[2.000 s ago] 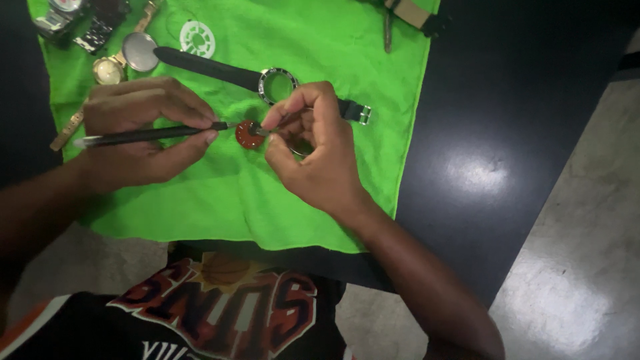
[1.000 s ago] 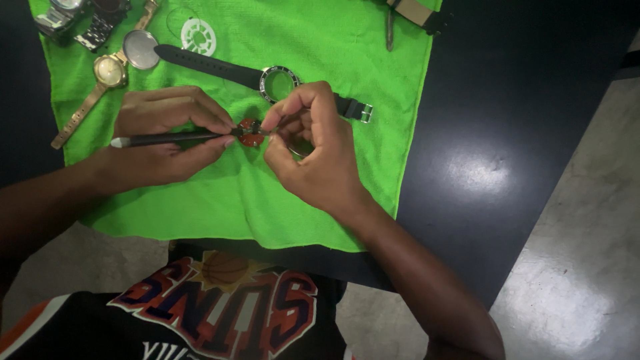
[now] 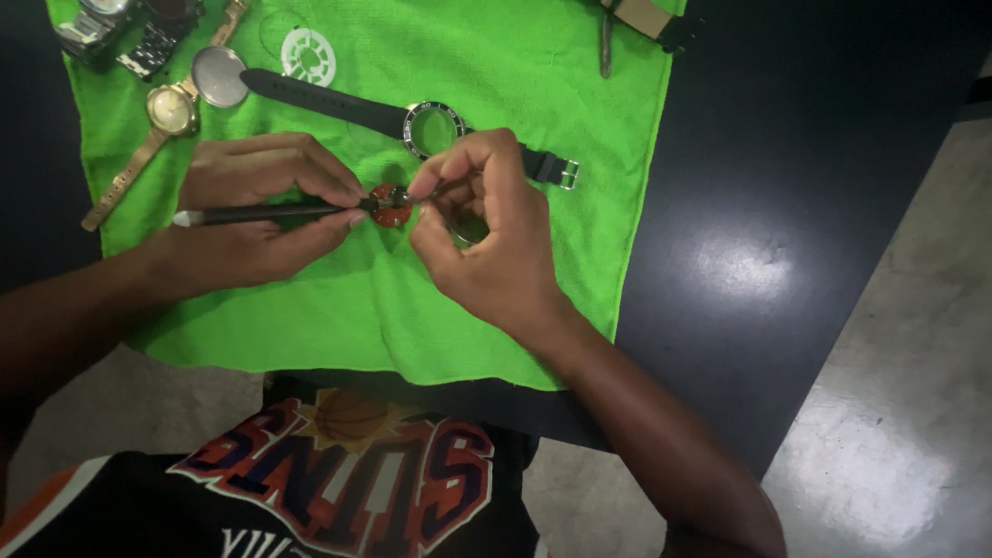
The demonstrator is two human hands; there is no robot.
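My left hand (image 3: 267, 205) grips a slim dark pen-like tool (image 3: 267, 213) with a pale rear end; its tip lies over a red watch dial (image 3: 391, 217). My right hand (image 3: 496, 225) pinches something small and dark at the dial's upper right, too small to name. A round metal ring or case (image 3: 470, 232) shows partly beneath the right palm. Just above the hands, a watch case with a black numbered bezel (image 3: 434, 130) has green cloth showing through it, and a black strap (image 3: 325, 104) runs out on both sides, partly behind my right fingers.
A green cloth (image 3: 310, 333) covers part of the dark table (image 3: 721, 194). At upper left lie a gold-tone watch (image 3: 170, 110), a round metal disc (image 3: 219, 76), metal-bracelet watches (image 3: 159, 46) and a white slotted ring (image 3: 308, 58). A tan-and-black strap (image 3: 639, 19) crosses the top right edge.
My left hand has moved right with the tool, from beside the red dial to over it. My right hand has stayed nearly in place.
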